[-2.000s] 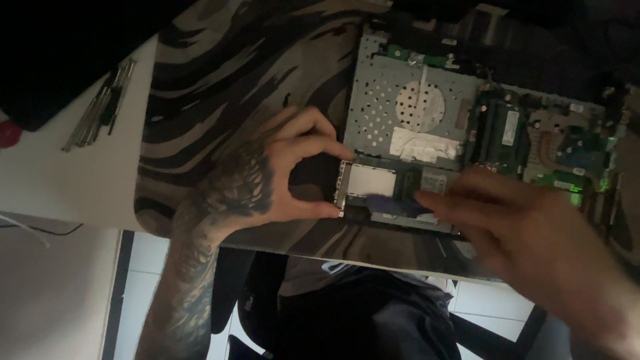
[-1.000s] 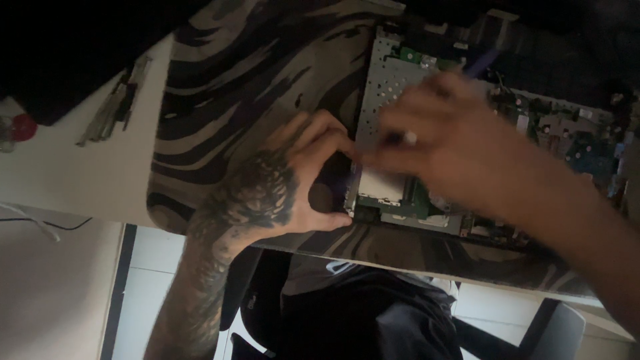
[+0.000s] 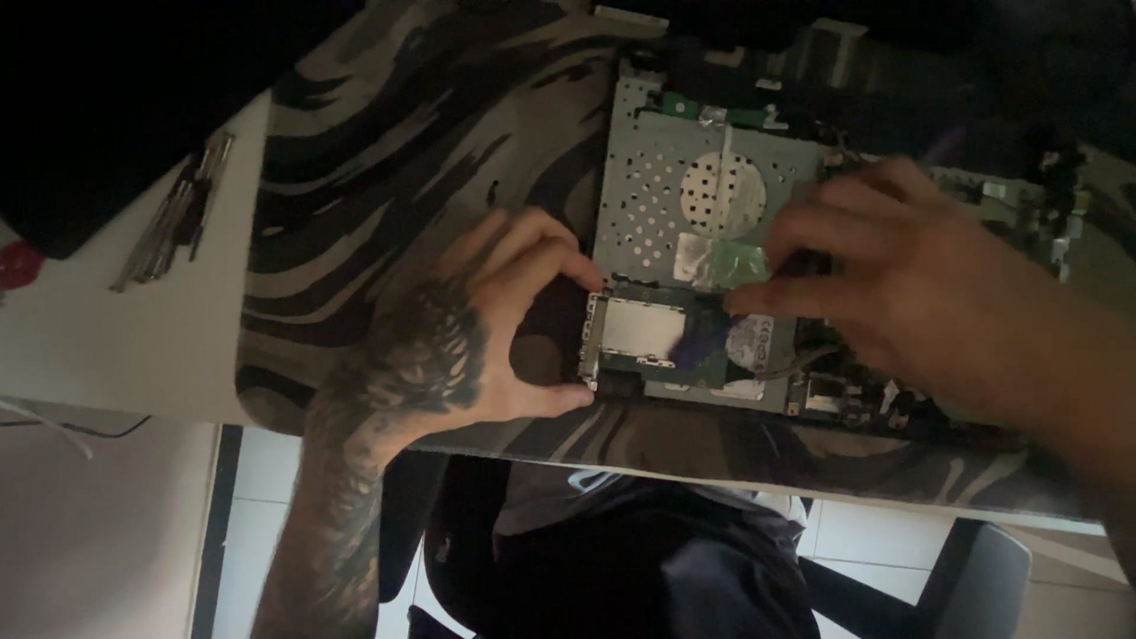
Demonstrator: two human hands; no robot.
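Note:
An opened laptop chassis (image 3: 657, 195) with bare metal plates and circuit boards lies on a patterned desk mat. My left hand (image 3: 488, 328) holds a small green circuit board with a metal card slot (image 3: 643, 328) by its outer edge, thumb at the lower corner and forefinger at the upper one. My right hand (image 3: 870, 248), partly blurred, grips a purple brush-like tool (image 3: 701, 346), whose blurred end is over the board just right of the slot. A drive with a white label (image 3: 750, 346) sits beside that board. The right hand hides part of the chassis.
Several thin metal tools (image 3: 177, 213) lie on the white tabletop at the left, near a red object (image 3: 18, 264). A dark object covers the upper left. The desk mat (image 3: 399, 106) reaches the table's front edge, with a chair armrest (image 3: 967, 568) below.
My right hand has moved from over the card slot's outer end a second ago to the right, baring the slot and perforated plate. The left hand keeps its hold at the board's edge.

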